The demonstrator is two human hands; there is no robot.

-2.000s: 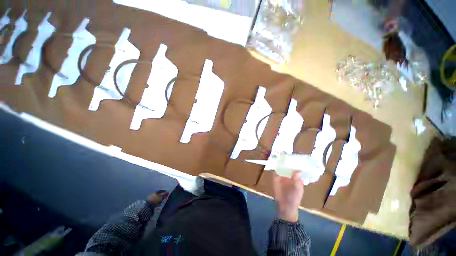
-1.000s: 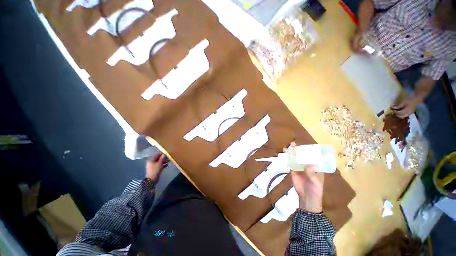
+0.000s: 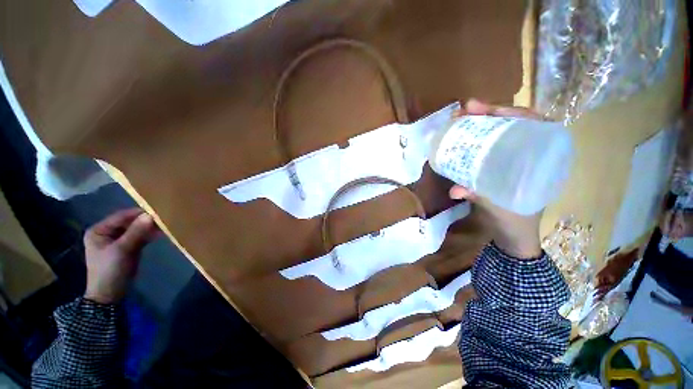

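My right hand (image 3: 498,209) holds the translucent white glue bottle (image 3: 524,163), its base towards the camera; its nozzle is not visible. The bottle is over the right end of a white reinforcement piece (image 3: 346,169) on the brown bag panels (image 3: 220,235). More white pieces lie in a row below it, and a thin brown bag handle (image 3: 338,45) arches above it. My left hand (image 3: 114,254) is at the near table edge, thumb and fingertips together; whether it pinches anything is unclear.
A clear crinkled plastic bag (image 3: 600,57) lies at the upper right. Loose small fittings (image 3: 570,247) are heaped on the tan table beyond my right sleeve. A yellow handwheel (image 3: 642,365) is at the lower right. Part of another person's hand (image 3: 678,224) shows at the right edge.
The view has turned and come closer to the panels. My right hand with the bottle has moved to a white piece farther up the row. The bottle's base now faces the camera.
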